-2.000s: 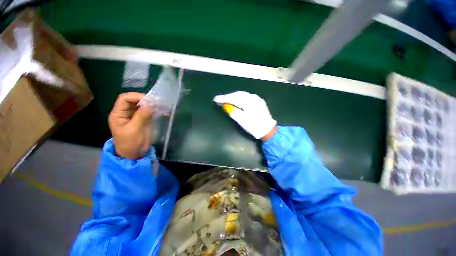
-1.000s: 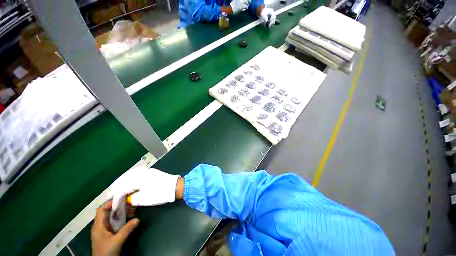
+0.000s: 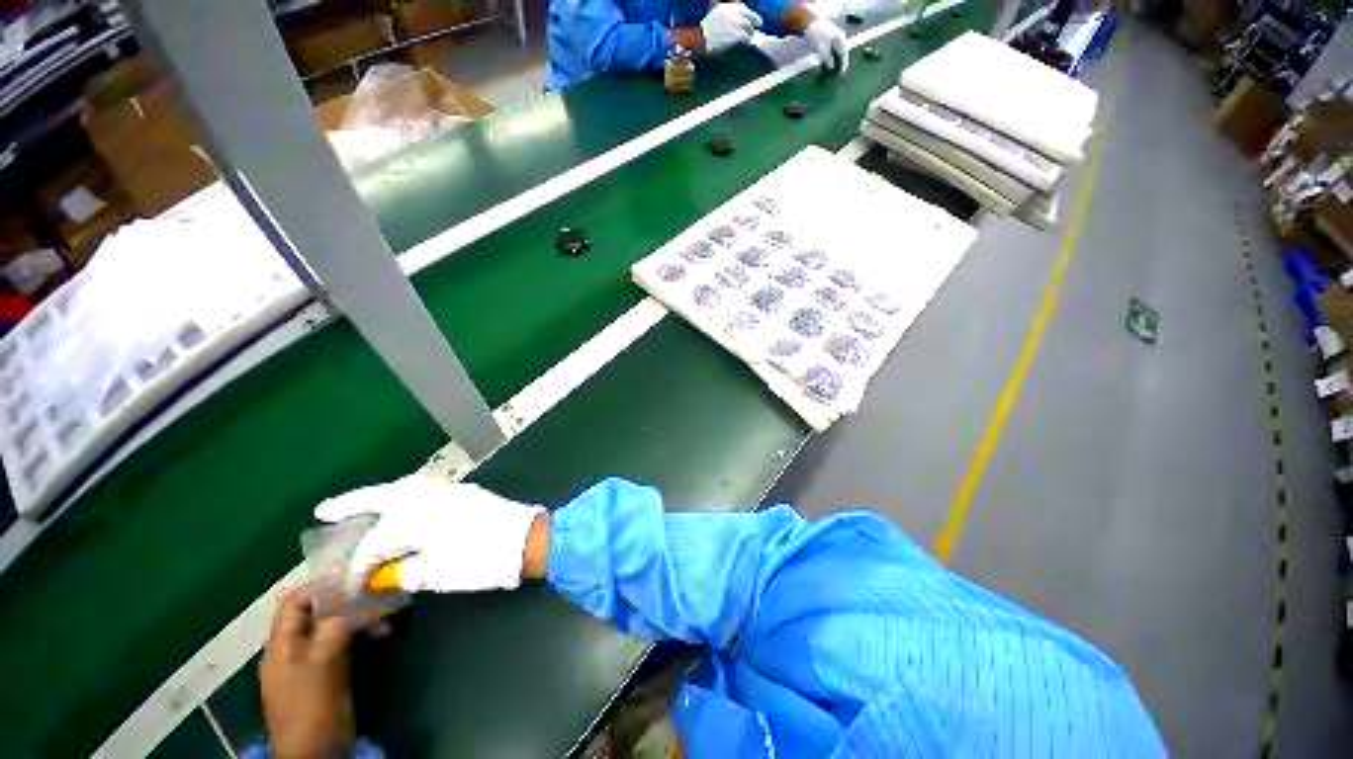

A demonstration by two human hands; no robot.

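A small clear bubble pouch is between my two hands at the lower left, above the bench edge. My right hand, in a white knit glove, pinches the pouch on its upper side. A yellow-orange item shows at the gloved fingers. My bare left hand holds the pouch from below, blurred. I cannot tell what is inside the pouch. A white compartment tray with rows of bagged dark units lies at the far end of the dark green bench.
Black units sit on the green conveyor belt. A grey slanted post rises near my hands. Stacked trays stand beyond the tray. Another tray is at left. A person in blue works across the line.
Compared with two seconds ago, my view has turned right and both hands have come together. Since one second ago, the gloved fingers have lifted slightly and more of the pouch shows.
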